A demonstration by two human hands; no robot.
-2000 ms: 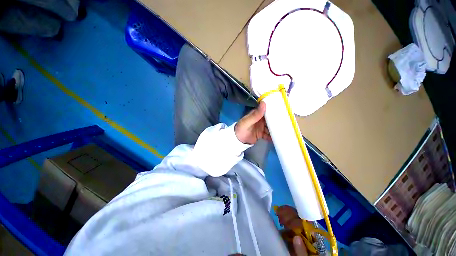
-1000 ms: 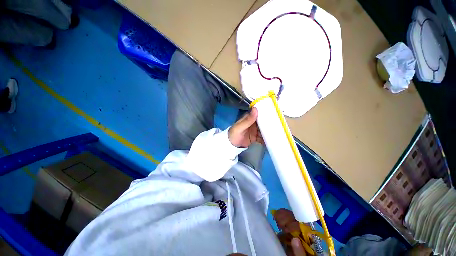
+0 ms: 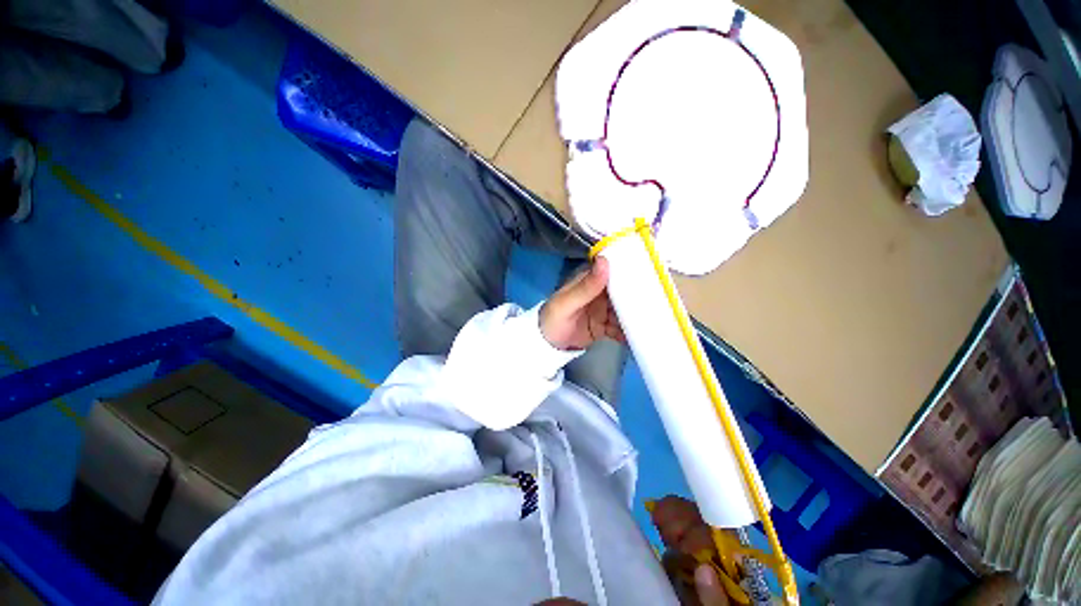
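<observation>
A caulking gun with a yellow frame and a thick white cartridge (image 3: 682, 379) lies slanting across the view, its front ring at the near edge of a white many-sided panel (image 3: 699, 130). The panel lies on the cardboard-covered bench and bears a dark-red wire loop (image 3: 779, 113) with grey tabs across it. My left hand (image 3: 579, 310) supports the cartridge near its front end. My right hand (image 3: 690, 547) is around the yellow trigger end at the bottom, partly cut off by the picture's edge. The nozzle cannot be made out against the bright panel.
A crumpled white wad (image 3: 942, 154) sits on the bench, right of the panel. Another panel (image 3: 1027, 136) is on the dark conveyor. Stacked panels (image 3: 1029, 509) and a patterned mat (image 3: 966, 408) are lower right. A blue stool (image 3: 338, 113) and carton (image 3: 196, 432) are left.
The panel on the conveyor has shifted down and away to the right. The view has shifted slightly, so the bench things sit further left than at first. Both hands keep their hold.
</observation>
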